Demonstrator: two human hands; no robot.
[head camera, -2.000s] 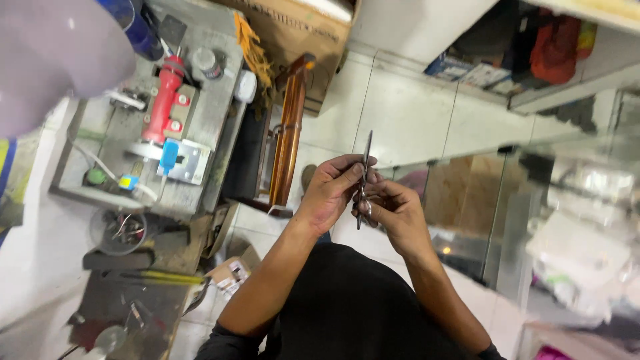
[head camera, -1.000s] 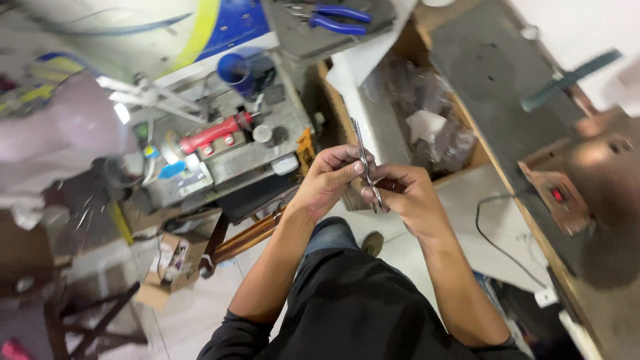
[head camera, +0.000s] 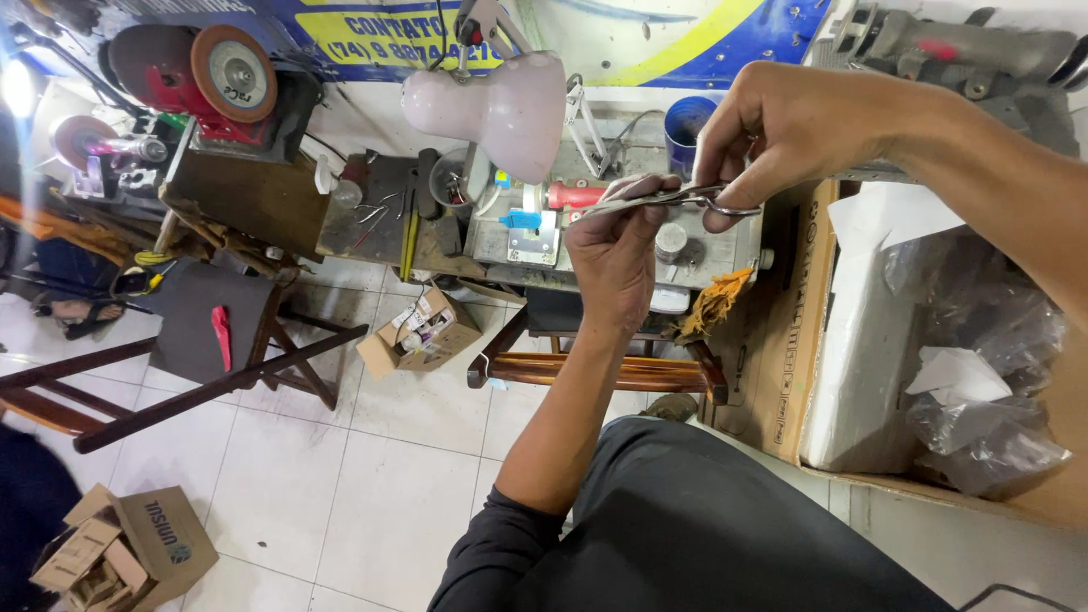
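A slim pair of metal scissors (head camera: 671, 197) lies nearly level in front of me, over the workbench, its tip pointing left. My left hand (head camera: 619, 246) has the blade side between thumb and fingers. With its thumb and fingers, my right hand (head camera: 756, 144) grips the scissors near the finger loops, coming in from the upper right. Both hands are close together, the right one slightly higher. Whether the blades are parted cannot be told.
Behind the hands, the workbench (head camera: 544, 274) bears a red tool, a blue cup (head camera: 687, 127) and a lamp (head camera: 501, 106). A bench grinder (head camera: 238, 72) stands upper left. On the right is a cardboard box (head camera: 807, 340) with plastic wrap; a wooden chair (head camera: 595, 370) is below the bench.
The view has swung strongly toward the workbench and grinder. The scissors, upright between my hands before, now lie nearly level, and my right hand has come over them from above.
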